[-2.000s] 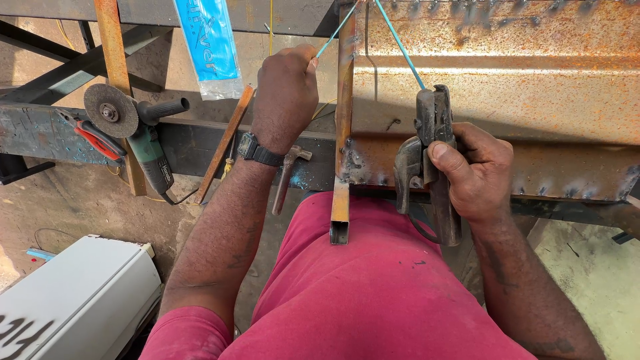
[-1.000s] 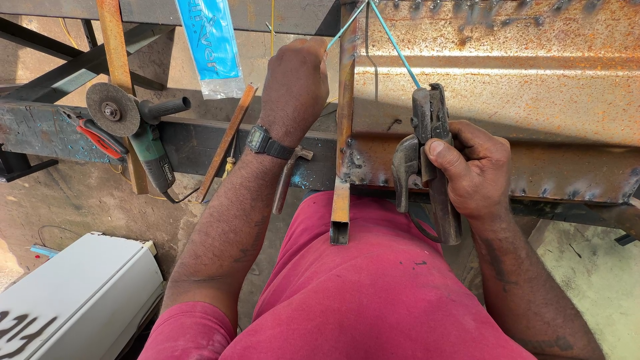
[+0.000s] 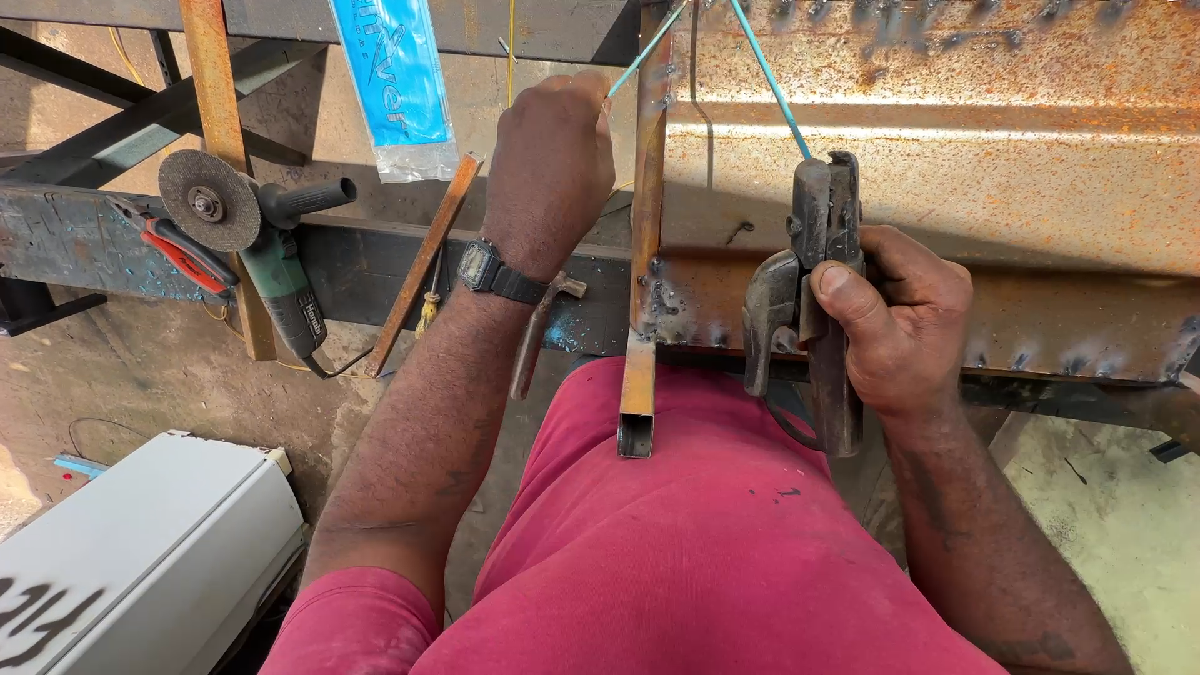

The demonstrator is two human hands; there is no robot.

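Observation:
My right hand [image 3: 895, 314] is closed around a black welding electrode holder [image 3: 830, 309] in front of my torso. A blue-coated welding rod [image 3: 771, 80] rises from its jaws and runs up out of the top of the view. My left hand [image 3: 553, 155], with a watch at the wrist, pinches a blue rod piece [image 3: 647, 49] at its fingertips; it slants up toward the other rod, and whether the two are one bent rod is cut off by the view's edge. Between the hands a rusty square steel tube [image 3: 649, 178] lies along the edge of a rusty steel panel [image 3: 909, 187].
At left, an angle grinder [image 3: 277, 253] and red-handled pliers [image 3: 187, 253] rest on a dark steel beam [image 3: 394, 272]. Nearby are a blue plastic packet [image 3: 398, 84], a rusty flat bar [image 3: 427, 267] and a hammer [image 3: 539, 333]. A white metal box [image 3: 159, 553] stands lower left.
My left hand has moved slightly to the right, still pinching the blue rod piece. My right hand and the electrode holder have stayed nearly where they were.

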